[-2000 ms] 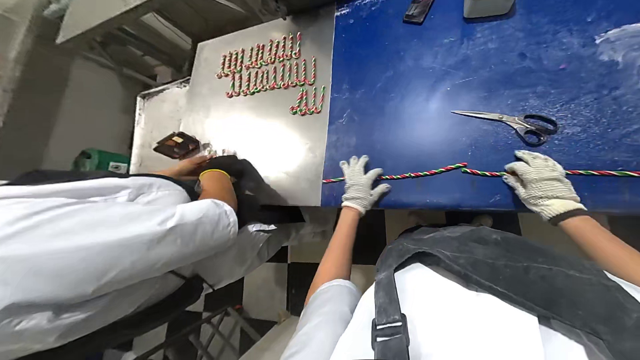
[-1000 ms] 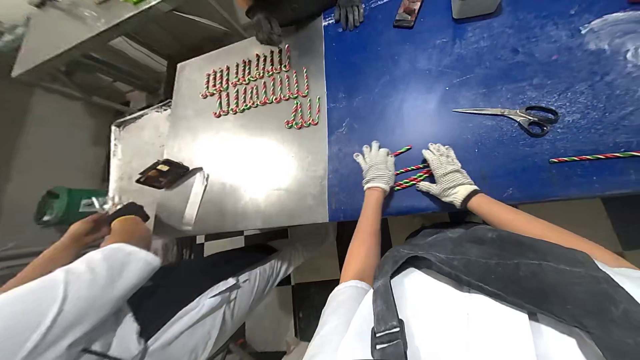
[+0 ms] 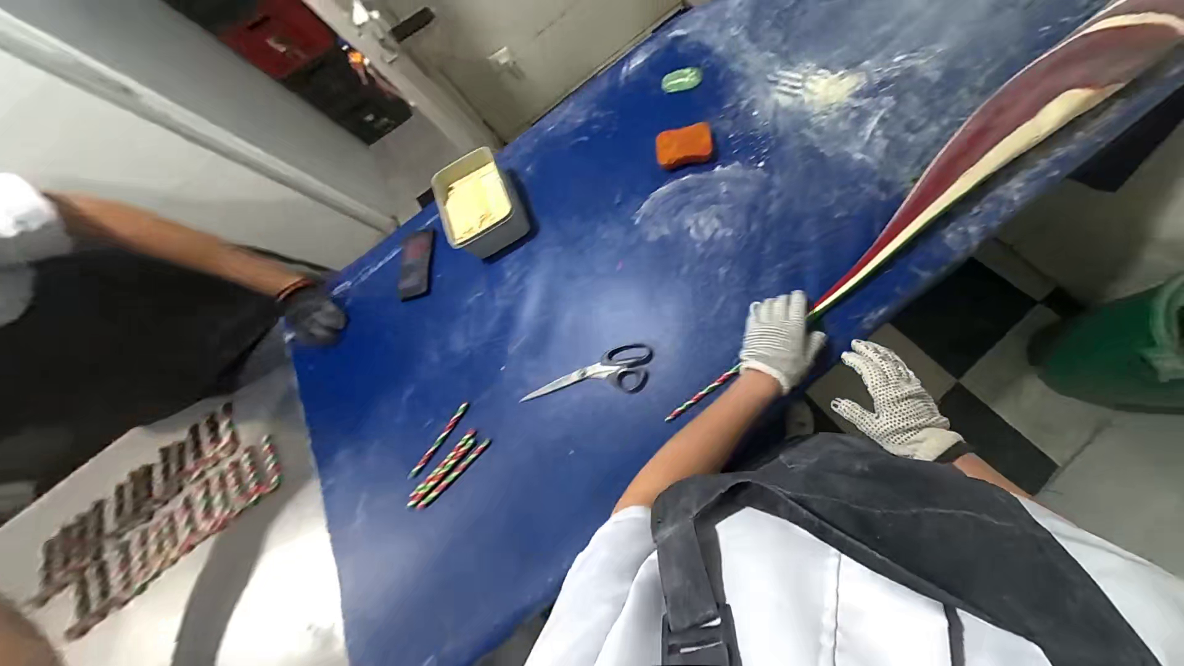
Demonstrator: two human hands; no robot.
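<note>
My left hand (image 3: 779,340), in a white dotted glove, lies over the thin end of a large striped candy mass (image 3: 994,139) of dark red, cream and green. A twisted red, green and white rope (image 3: 703,392) sticks out on its near side. My right hand (image 3: 893,398), gloved too, is raised past the table's edge with its fingers apart and nothing in it. Black-handled scissors (image 3: 592,372) lie left of my left hand. Several short twisted candy sticks (image 3: 450,467) rest farther left on the blue table (image 3: 555,518).
Rows of candy canes (image 3: 157,518) lie on the metal table at left, near a co-worker's dark-gloved hand (image 3: 314,314). A tub of yellowish material (image 3: 481,203), a dark block (image 3: 416,265), an orange block (image 3: 684,145) and a green piece (image 3: 682,80) sit farther back.
My hands have moved right from the short sticks, which now lie released on the blue table. The view has swung right, showing the large candy mass.
</note>
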